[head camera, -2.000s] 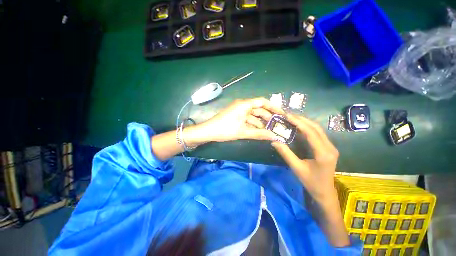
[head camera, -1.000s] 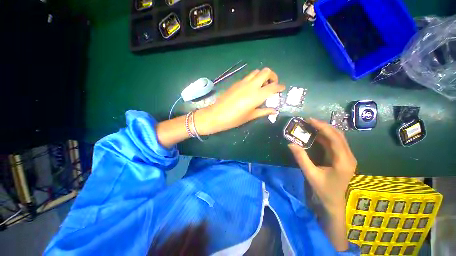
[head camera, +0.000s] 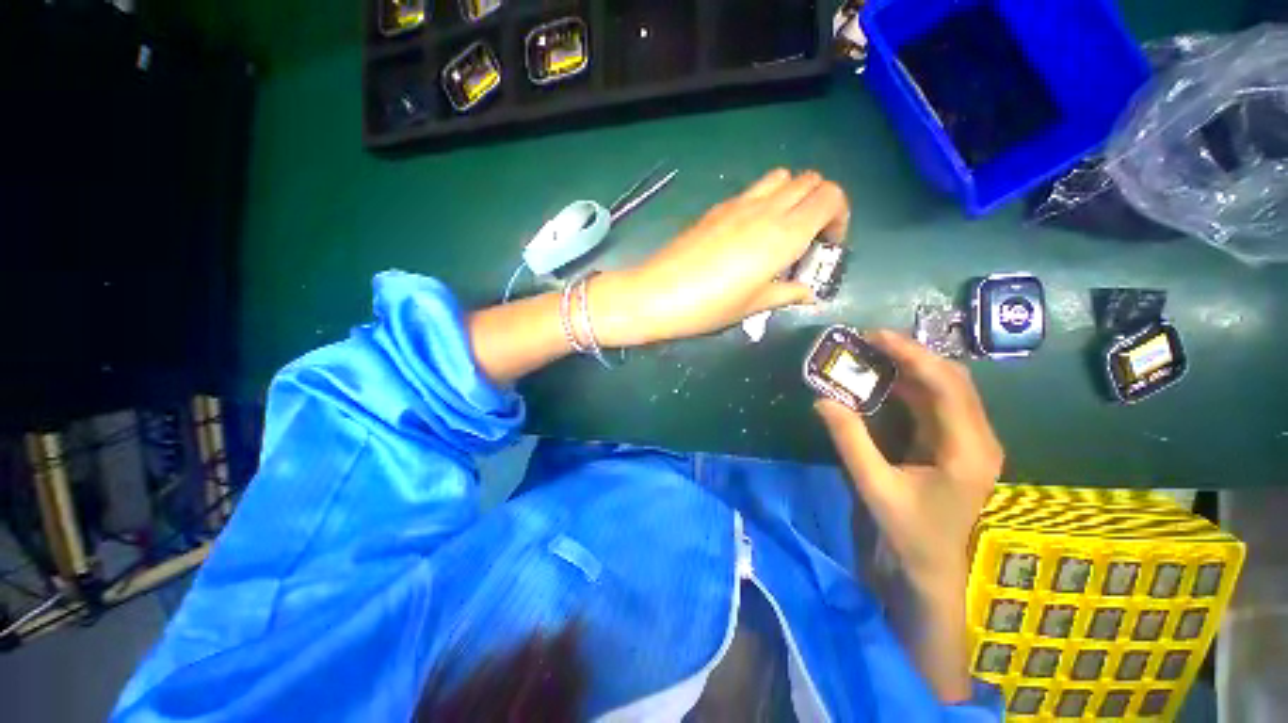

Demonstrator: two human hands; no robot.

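Observation:
My right hand (head camera: 925, 438) holds a watch housing (head camera: 852, 370) by its edge between thumb and fingers, its open side with yellow and white parts facing up. My left hand (head camera: 728, 269) is above the bench to the left, with its thumb and fingertips at a small silver-white board (head camera: 819, 269). The board is tilted at the fingertips and partly covered by them. A small white piece (head camera: 757, 325) lies below my left thumb.
Tweezers (head camera: 644, 194) and a pale cord clip (head camera: 568, 236) lie left. A black tray (head camera: 593, 109) holds housings at the back. A blue bin (head camera: 975, 184), clear bag (head camera: 1215, 156), dark back cover (head camera: 1009, 314) and another housing (head camera: 1146, 362) are right. A yellow grid tray (head camera: 1102, 593) stands at the near edge.
My left hand has moved right, off the bench boards, and now has a silver-white board at its fingertips. My right hand has kept hold of the housing, now apart from the left hand.

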